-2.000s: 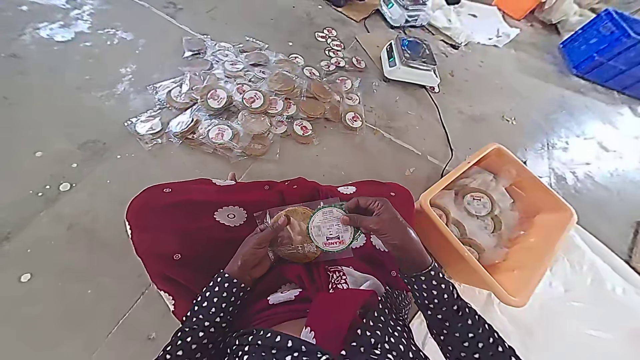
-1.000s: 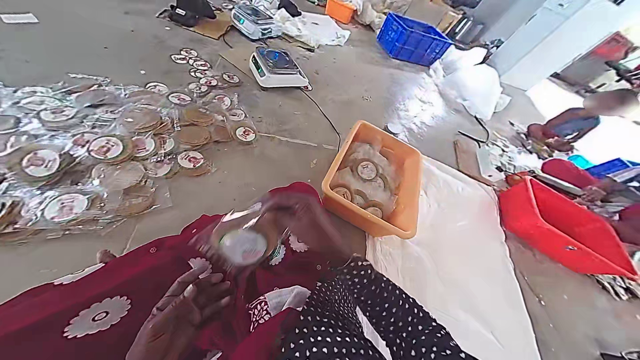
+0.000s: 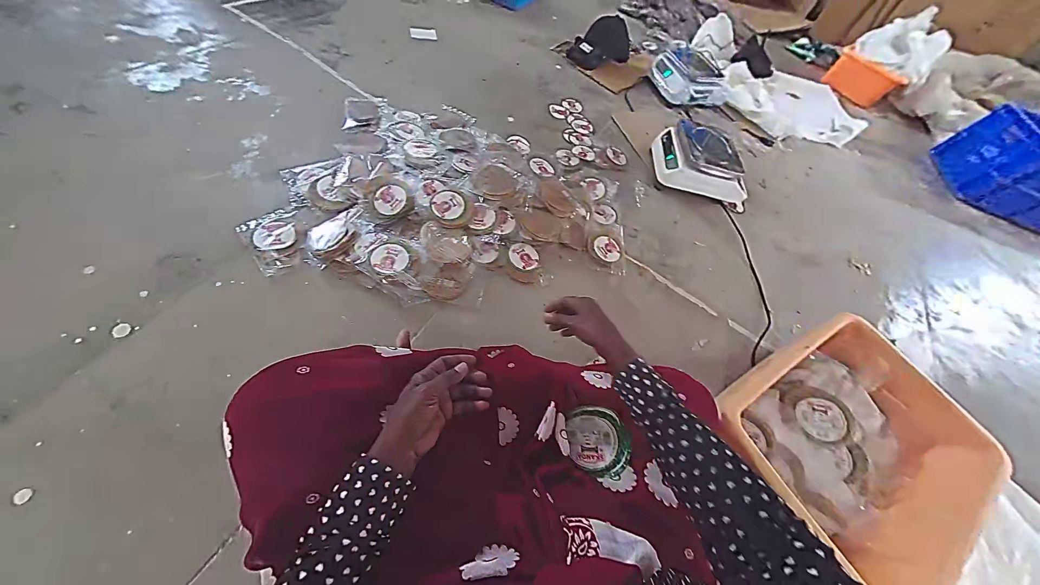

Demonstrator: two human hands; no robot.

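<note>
My left hand (image 3: pixel 435 402) hovers over the dark red floral cloth (image 3: pixel 325 455) on my lap, fingers apart and holding nothing. My right hand (image 3: pixel 587 323) reaches past the edge of the lap toward the pile, its fingers curled; whether something small is between them cannot be told. A round label with a green rim (image 3: pixel 598 441) lies on the cloth beside my right sleeve. Ahead on the floor spreads a heap of clear plastic packets (image 3: pixel 447 207) holding flat round brown discs, many with round white labels. Loose round labels (image 3: pixel 578 124) lie at its back right.
An orange crate (image 3: pixel 951 455) with similar labelled packets (image 3: pixel 821 416) stands at my right. Two digital scales (image 3: pixel 699 162) sit beyond the heap, a black cable running from the nearer one. Farther right are a blue crate (image 3: pixel 995 166), a small orange bin (image 3: pixel 861 77) and white plastic sheeting.
Two seconds ago both hands held a packet and a green-rimmed label over the lap; now that packet is out of them and my right hand has moved forward. The view has swung right and back.
</note>
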